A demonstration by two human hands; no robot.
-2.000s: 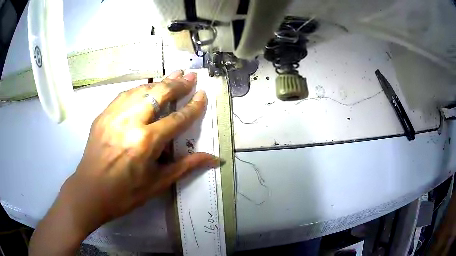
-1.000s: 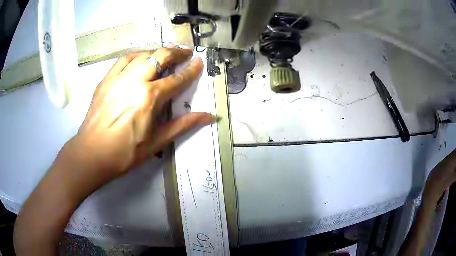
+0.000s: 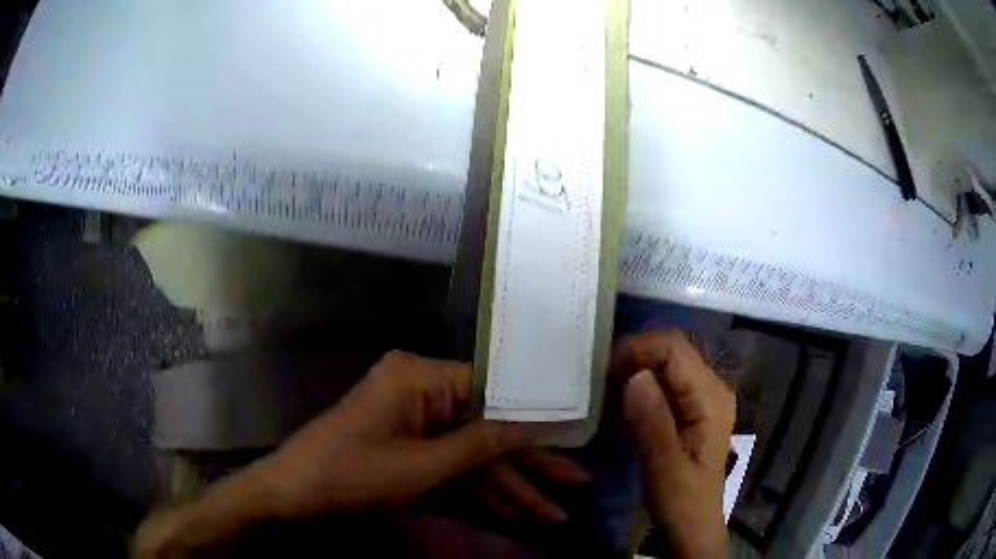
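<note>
The white template (image 3: pixel 544 295), with dashed lines and handwriting, lies on the olive-green fabric strip (image 3: pixel 613 218), which shows as a border around it. Both run from the top of the view over the table's front edge, and their lower end hangs out in front of it. My left hand (image 3: pixel 437 426) grips this end from the left, with fingers under it. My right hand (image 3: pixel 677 404) is just right of the end, its fingers curled with thumb against forefinger. I cannot tell whether it holds an edge of the fabric.
The white table (image 3: pixel 273 98) has ruler marks along its front edge. Black thread snips (image 3: pixel 886 126) lie on the machine bed at the right. Pale and grey cut pieces (image 3: pixel 257 399) lie below the table edge at left. The needle area is out of view.
The view has shifted down to the near end of the strip. My left hand has moved from beside the needle to this end. My right hand has come into view beside it.
</note>
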